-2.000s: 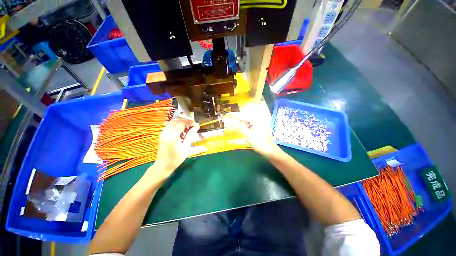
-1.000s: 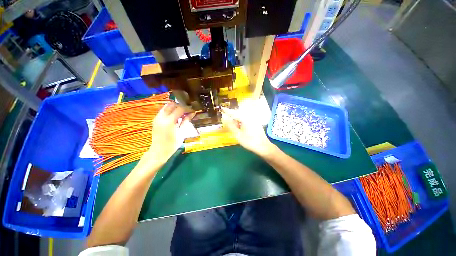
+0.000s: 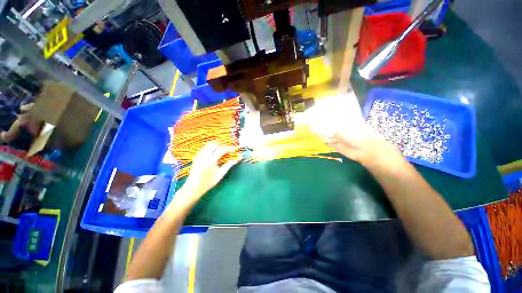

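A fanned pile of orange wires (image 3: pixel 200 130) lies left of the press (image 3: pixel 269 74). My left hand (image 3: pixel 207 169) is at the pile's lower right edge, thumb apart from the fingers; whether it grips a wire is unclear. My right hand (image 3: pixel 363 150) is right of the press, its fingertips near the right end of more wires (image 3: pixel 295 147) in front of the die set (image 3: pixel 277 117). Glare and blur hide whether it holds anything. Silvery terminals (image 3: pixel 409 130) lie in a light blue tray (image 3: pixel 470 140) to the right of my right hand.
A large blue bin (image 3: pixel 129 143) with plastic bags is at the left. A red bin (image 3: pixel 400 51) and a lamp head (image 3: pixel 379 60) are behind the tray. Orange leads (image 3: pixel 508 229) fill a bin at the right edge. A cardboard box (image 3: pixel 71 117) shows far left.
The view has swung left. My left hand has moved from the die set down to the wire pile. My right hand has drawn back from the die set to the right.
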